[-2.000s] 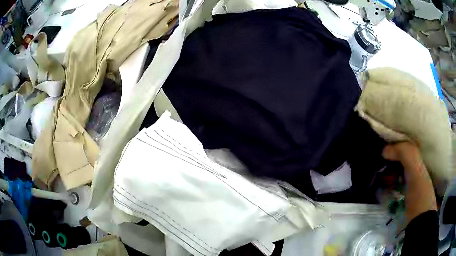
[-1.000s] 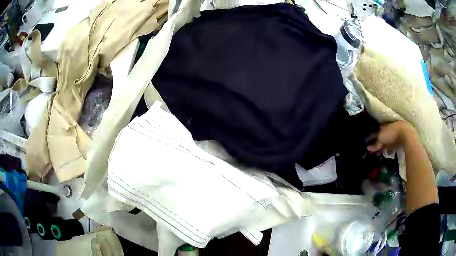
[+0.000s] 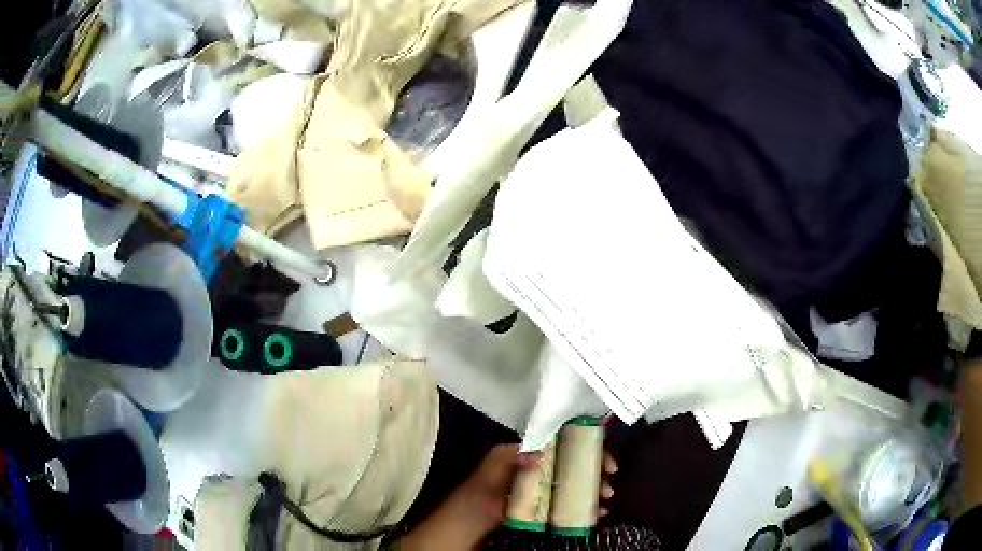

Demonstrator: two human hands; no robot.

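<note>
My left hand [image 3: 493, 486] is at the bottom centre, closed around two cream thread cones [image 3: 577, 478] with green ends, held side by side and upright. Fingertips show at their right side. A strip of my right forearm [image 3: 971, 425] shows at the right edge; the hand itself is cut off. A white fabric piece [image 3: 603, 269] with rows of dark stitching lies just above the cones, and a white flap touches their tops. A large dark fabric piece [image 3: 765, 140] lies to its upper right.
Dark cones on pale discs [image 3: 124, 323] stand at the left by a white rod with a blue clamp [image 3: 211, 228]. Two black green-ended cones [image 3: 278, 350] lie nearby. Beige fabric [image 3: 355, 188] is upper left; a beige bundle [image 3: 350, 431] is below. A clear round object [image 3: 888, 474] is lower right.
The view has swung left, so the fabrics sit further right. My left hand has come into view holding two cream cones. My right hand, earlier at the dark fabric, has left the picture.
</note>
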